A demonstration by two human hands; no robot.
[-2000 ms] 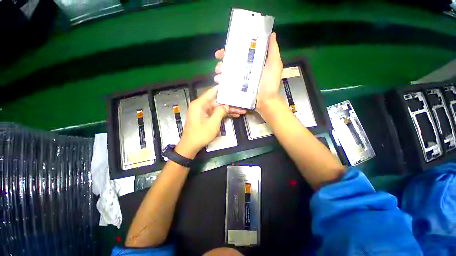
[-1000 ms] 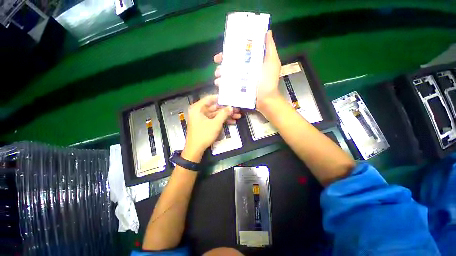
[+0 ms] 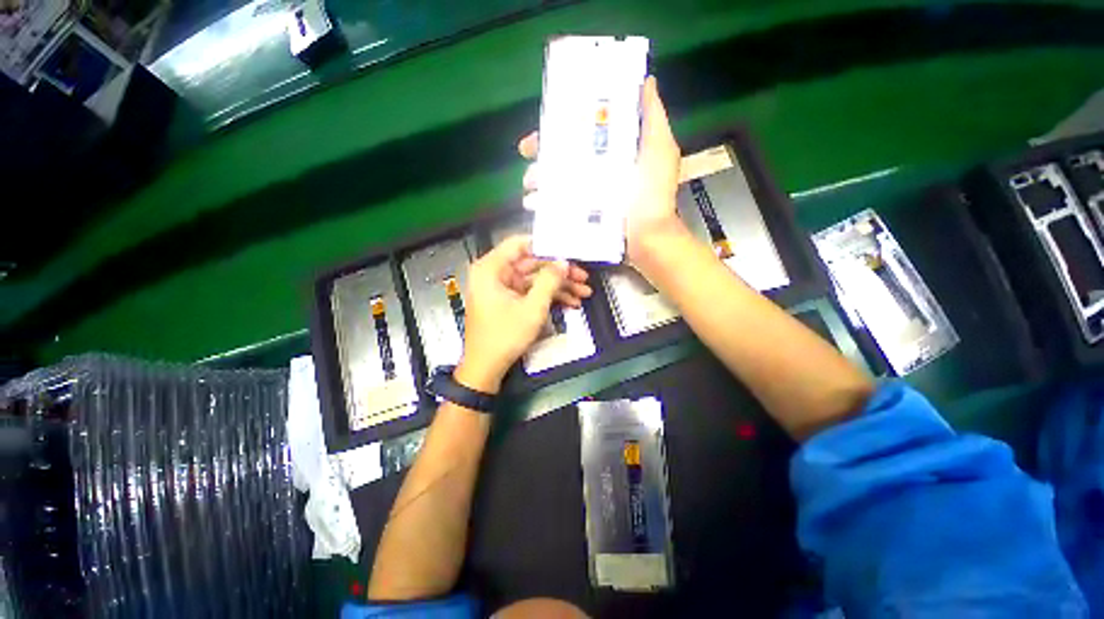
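A glaring white display module (image 3: 587, 157) with a dark strip and orange tip is held up above the foam tray. My right hand (image 3: 654, 175) grips it along its right side, with fingertips showing at its left edge. My left hand (image 3: 521, 296) is at its lower left corner, thumb and fingers close together at the bottom edge; whether they pinch it or a film is hard to tell. The black foam tray (image 3: 325, 351) holds several modules, partly hidden behind my hands. Another module (image 3: 625, 493) lies on the black work mat (image 3: 521, 508).
A ribbed clear blister stack (image 3: 182, 484) stands at left, with crumpled white cloth (image 3: 325, 484) beside it. A bright silver frame (image 3: 886, 290) lies right of the foam tray. Phone frames (image 3: 1065, 248) sit in a black tray at far right, near a blue sleeve (image 3: 1075, 447).
The view has shifted, so the bench things appear further right. The held module shows stronger glare than two seconds ago and stands slightly more upright. Both hands stay in nearly the same place.
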